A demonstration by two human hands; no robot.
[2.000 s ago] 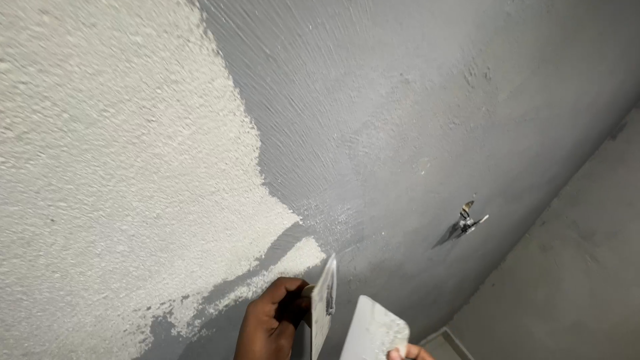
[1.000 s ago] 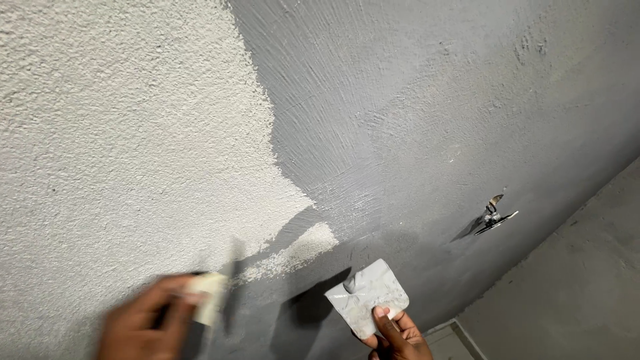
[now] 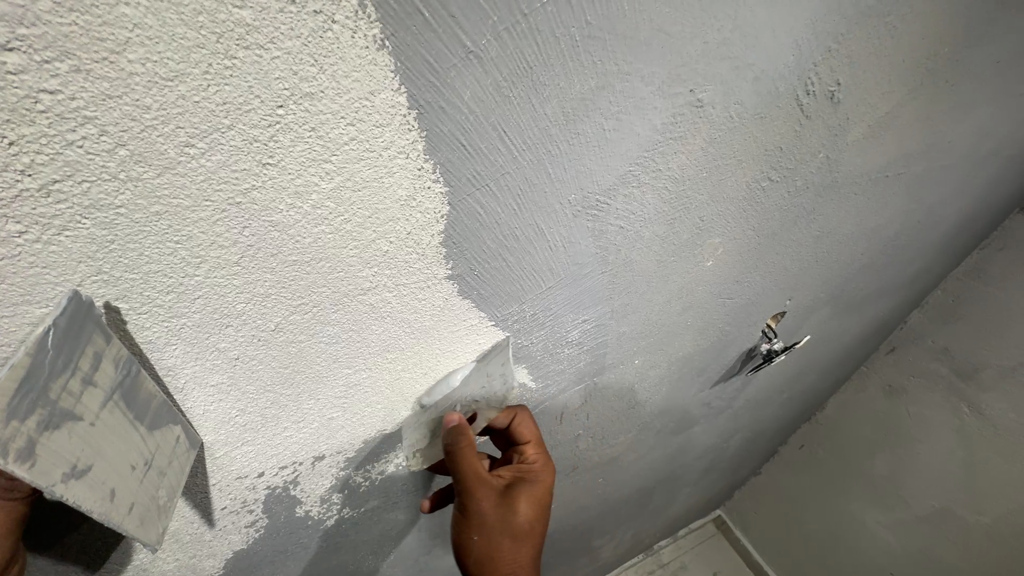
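In my right hand is a small flat flexible spreader, pinched between thumb and fingers, with a streak of wet coating along its upper part. It lies at the border between the rough off-white textured wall coat and the smoother grey coat. At the lower left, my left hand is mostly hidden behind a larger flat plate, smeared with grey coating, which it holds in front of the wall.
Wires stick out of the grey wall on the right. An adjoining wall meets it along a slanting corner. Light trim or floor edging shows at the bottom right.
My left hand has moved left with its plate. My right hand has moved left from the grey area, and its spreader is now at the border of the off-white coat.
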